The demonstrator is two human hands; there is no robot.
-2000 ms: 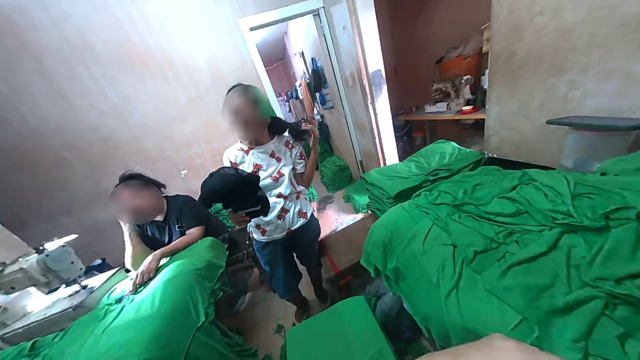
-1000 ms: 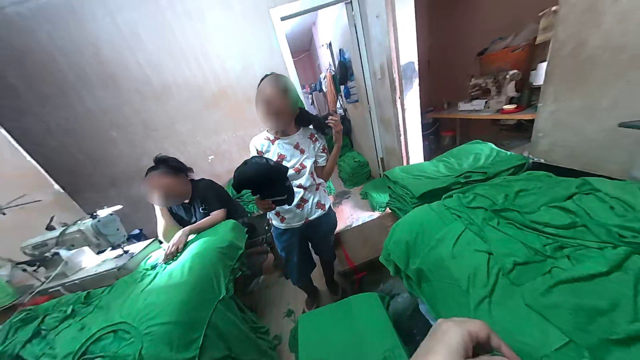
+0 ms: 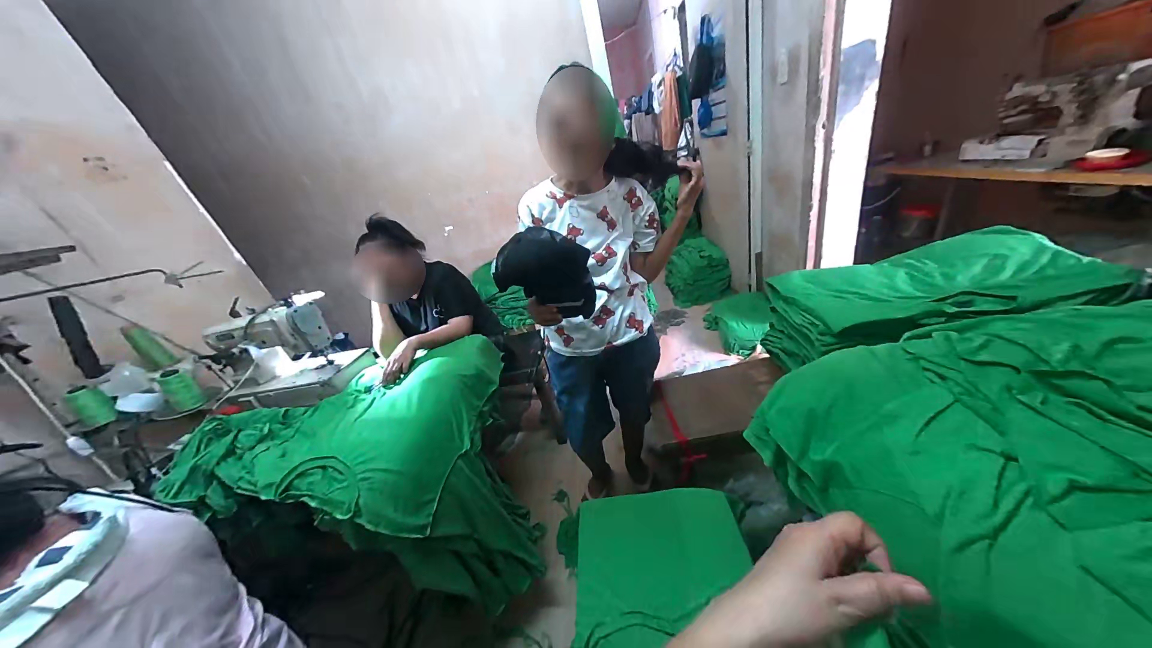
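Observation:
My left hand (image 3: 814,580) reaches in from the bottom edge, right of the middle. Its fingers are curled toward the thumb, and a bit of green fabric shows between and below them. Just left of it lies a flat, squared stack of green cloth (image 3: 661,549). Beyond the fingertips spreads a large, rumpled heap of green fabric (image 3: 1008,450). My right hand is not in view.
A person in a patterned T-shirt (image 3: 594,270) stands holding a black cap (image 3: 546,270). Another sits leaning on a green cloth pile (image 3: 387,459) beside a sewing machine (image 3: 274,324). A third person's back (image 3: 171,576) fills the lower left. Thread cones (image 3: 180,389) stand at left.
My left hand has come further into view from the bottom edge. The view has turned left, bringing in the thread cones and the person at lower left.

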